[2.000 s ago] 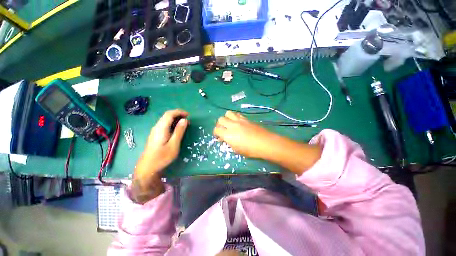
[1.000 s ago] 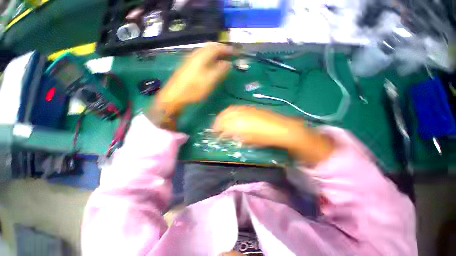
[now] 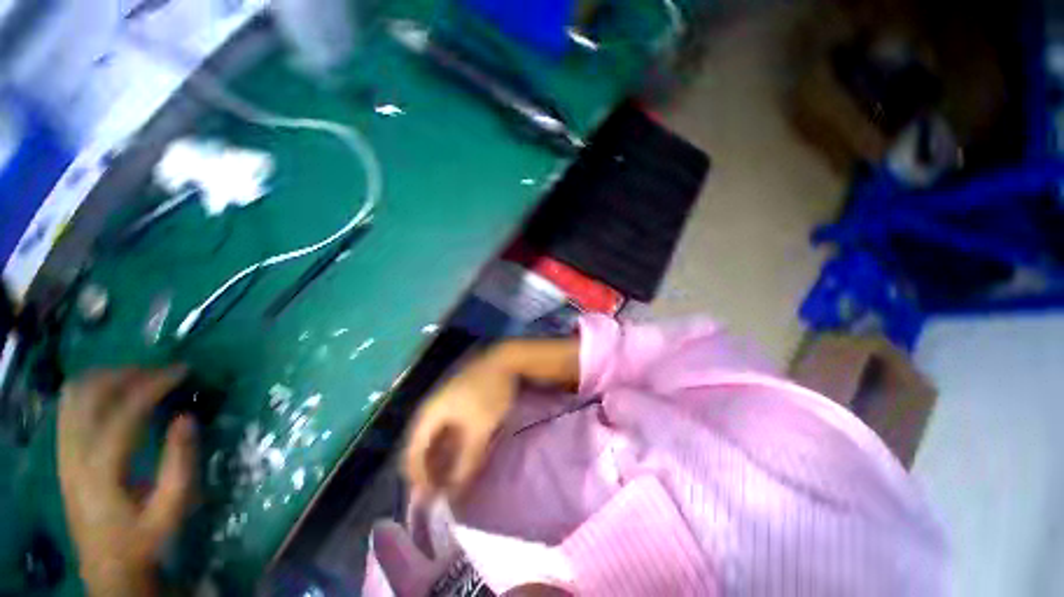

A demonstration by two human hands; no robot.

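Note:
The picture is blurred. My left hand (image 3: 123,466) is at the left over the green mat, thumb and fingers around a dark lump (image 3: 196,402), which looks like a smartwatch unit. My right hand (image 3: 461,426) is off the mat, in front of the pink clothing, with its fingers curled; whether it holds anything cannot be told. Many tiny white scraps (image 3: 268,449) lie on the mat between my left hand and the bench edge. A crumpled white wipe (image 3: 216,173) lies farther back, behind the white cable.
A white cable (image 3: 368,163) curves over the mat (image 3: 432,233), with slim tweezers (image 3: 315,271) beside it. A thick black cylindrical tool (image 3: 484,82) lies near the far edge. A black and red tray (image 3: 630,198) is beyond the bench edge. A cardboard box (image 3: 869,385) and blue material (image 3: 869,257) are at the right.
The view has swung right. My left hand has come back from the rear of the mat. My right hand has left the scraps for the body side. A white wipe now shows on the mat.

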